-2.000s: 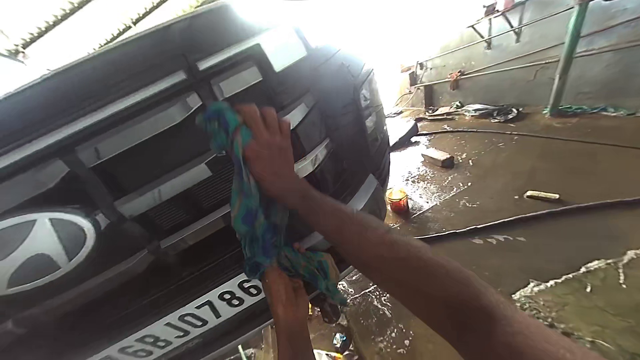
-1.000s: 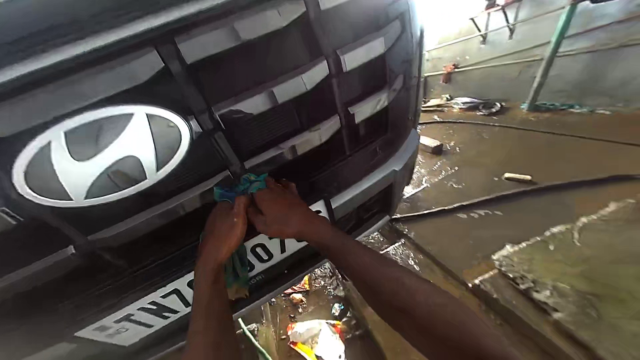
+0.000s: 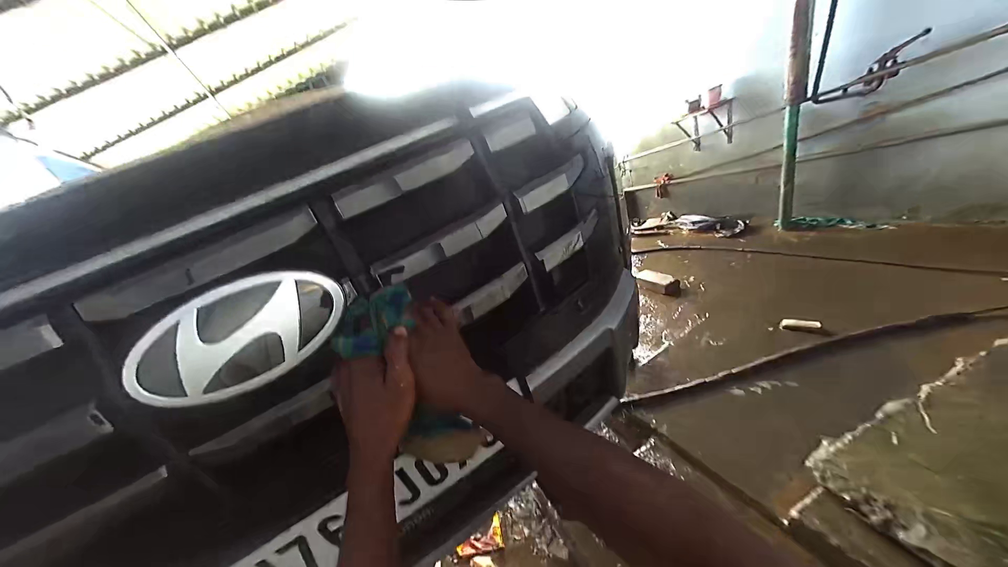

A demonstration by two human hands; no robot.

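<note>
Both of my hands press a blue-green patterned cloth (image 3: pixel 374 315) against the front grille (image 3: pixel 441 252) of a dark Hyundai car, just right of its oval silver emblem (image 3: pixel 235 339). My left hand (image 3: pixel 374 402) grips the cloth from below, thumb up. Close beside it, my right hand (image 3: pixel 441 354) holds the cloth too, its fingers bent toward the grille bars. Part of the cloth hangs beneath my hands over the white number plate (image 3: pixel 441 480), which bears writing and is partly hidden by my hands and forearms.
Wet, muddy floor lies right of the car, with a dark hose (image 3: pixel 756 362), a block (image 3: pixel 658 282) and a small pale bar (image 3: pixel 801 324) on it. A green post (image 3: pixel 789 157) stands before the wall. Colourful litter (image 3: pixel 482 539) lies below the bumper. A rough-edged slab (image 3: pixel 929 457) is at lower right.
My hands, apart on the stretched cloth two seconds ago, are now close together on it. Since one second ago they have moved up from below the emblem to its right side. The view has shifted.
</note>
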